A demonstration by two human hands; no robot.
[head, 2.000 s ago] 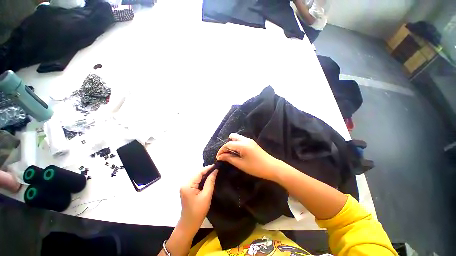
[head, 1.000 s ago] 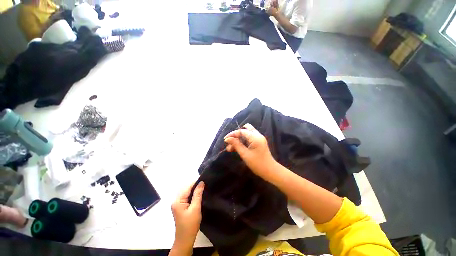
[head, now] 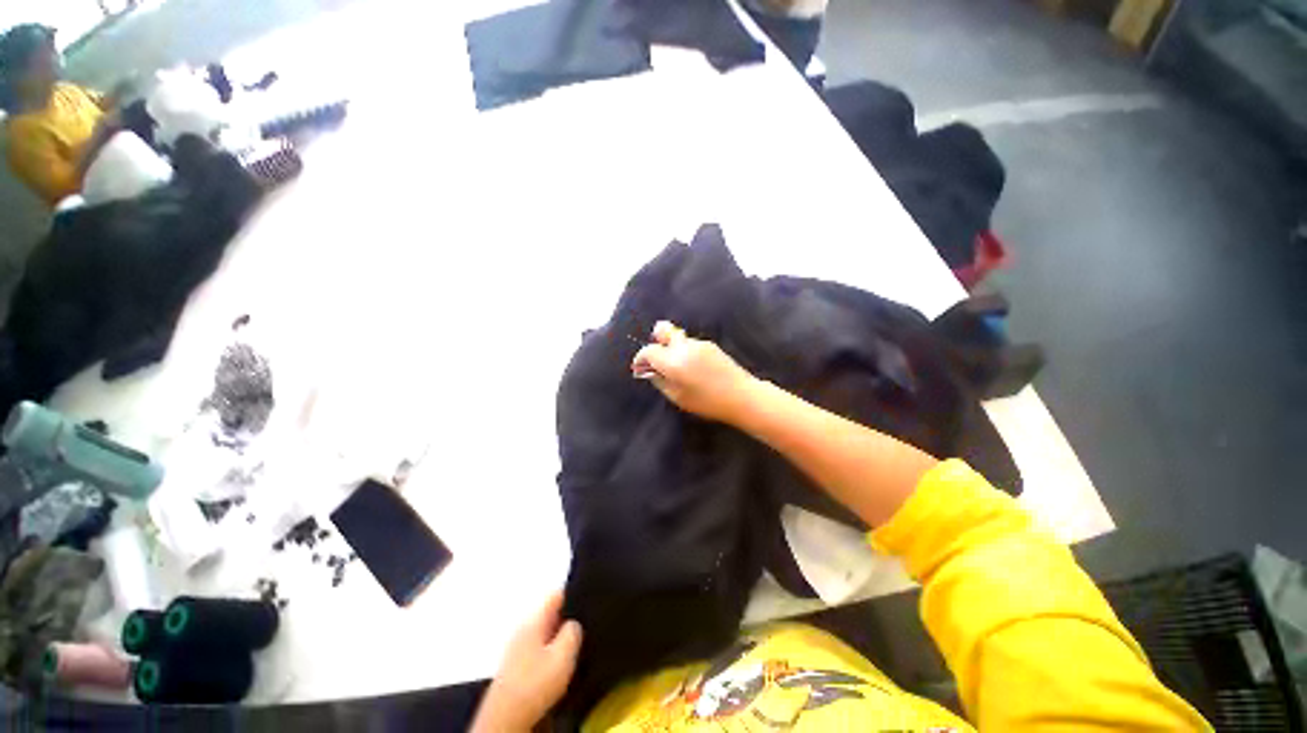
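Observation:
The black garment [head: 659,487] lies bunched on the table's near edge and hangs toward my lap. My left hand [head: 542,662] grips its lower left edge. My right hand [head: 691,375] is raised over the garment's upper part, fingers closed together. A small bright sliver shows at the right fingertips, perhaps a needle or snips; it is too small to tell. A pale dotted line of stitching shows low on the garment.
Left on the white table [head: 473,272]: smartphone [head: 390,541], small black pieces [head: 304,536], black thread cones [head: 215,652], pink cone [head: 89,664], light blue-green bottle [head: 86,450], silvery heap [head: 242,390]. A person in yellow [head: 55,132] is at the far left. Black crate [head: 1197,637] at lower right.
My left hand has moved down along the garment's edge. My right hand has moved slightly up and left, and the garment lies more spread out. The camera view has shifted.

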